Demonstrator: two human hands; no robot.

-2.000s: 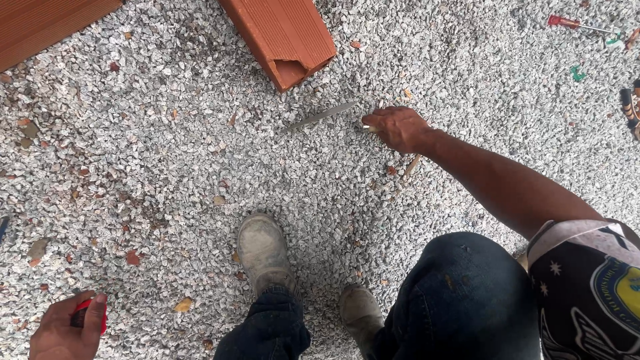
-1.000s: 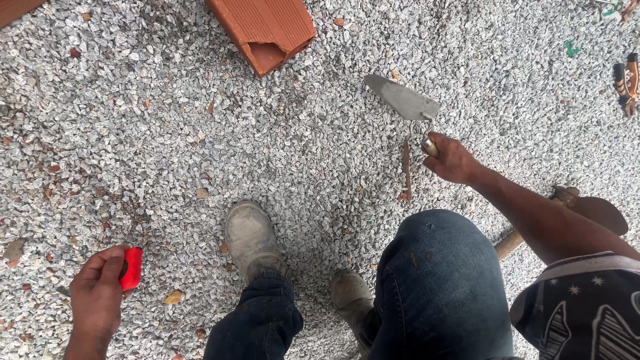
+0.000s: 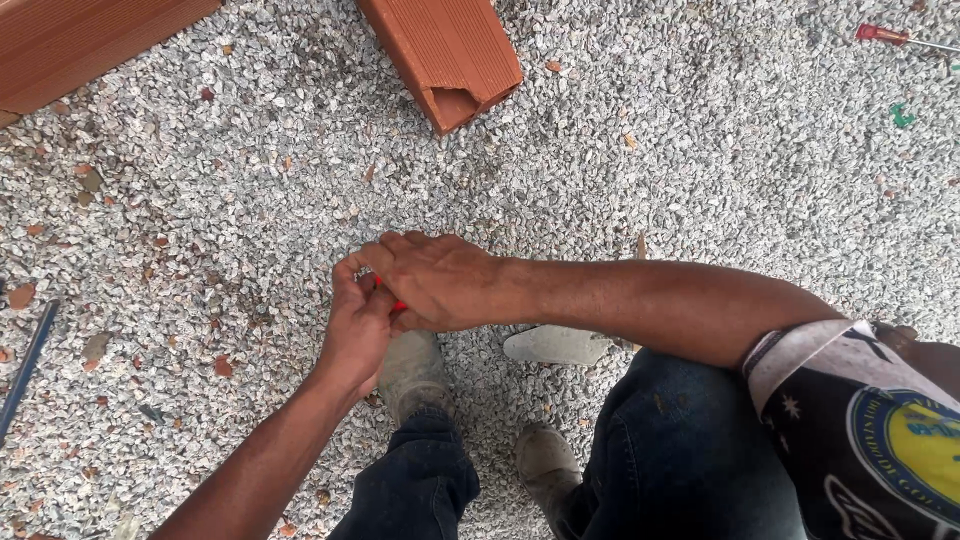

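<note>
My left hand (image 3: 360, 322) is closed around a small red object (image 3: 400, 304), mostly hidden between both hands, so its kind cannot be told. Over it lies my right hand (image 3: 439, 281), its fingers meeting those of the left; whether it grips the object too is not visible. Below my right forearm, the blade of a trowel (image 3: 559, 345) rests on the gravel near my knee, with its handle out of sight.
A hollow clay brick with a broken end (image 3: 457, 56) lies at the top, and another clay brick (image 3: 82, 45) at the top left. A red-handled screwdriver (image 3: 883, 34) is at the upper right. A dark metal bar (image 3: 28, 367) lies at the left edge. My boots (image 3: 416, 371) stand on gravel.
My right hand held the trowel one second ago and has let it go; the trowel now lies nearer my feet. Both hands have come together at the red object, which was in my left hand.
</note>
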